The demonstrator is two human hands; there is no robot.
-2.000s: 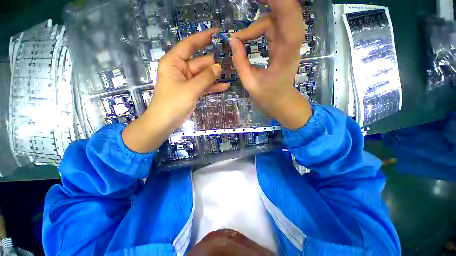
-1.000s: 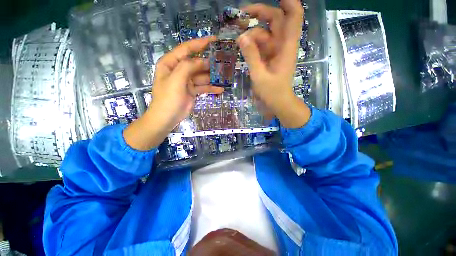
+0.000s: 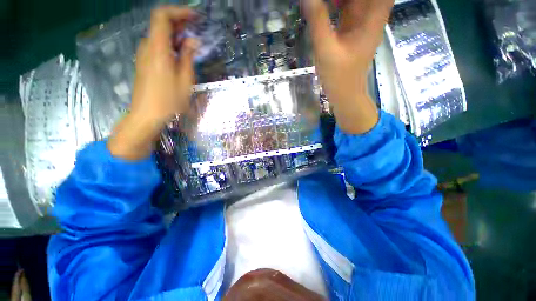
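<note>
The clear blister tray (image 3: 103,67) lies in front of me with dark circuit boards in its pockets. A shiny die-cut adhesive sheet (image 3: 255,120) with white perforated edges lies across its near part; near-edge boards (image 3: 258,170) show below it. My left hand (image 3: 161,70) is blurred over the tray's left part, fingers bent beside a blurred dark-blue and silvery thing, apparently a circuit board (image 3: 203,38); I cannot tell if it is gripped. My right hand (image 3: 347,53) is blurred over the tray's right part, its fingertips near or past the top edge, so its hold cannot be told.
Marked white sheets (image 3: 53,129) lie left of the tray, with a glossy sleeve (image 3: 9,200) at the far left. Silvery-patterned sheets (image 3: 426,64) lie to the right. A crumpled clear bag (image 3: 514,44) is at the far right. Part of a person's hand (image 3: 20,288) shows bottom left.
My hands have moved apart; the left went left, the right slightly right. The board held between them has left that spot, uncovering the adhesive sheet. The view has shifted and tilted slightly.
</note>
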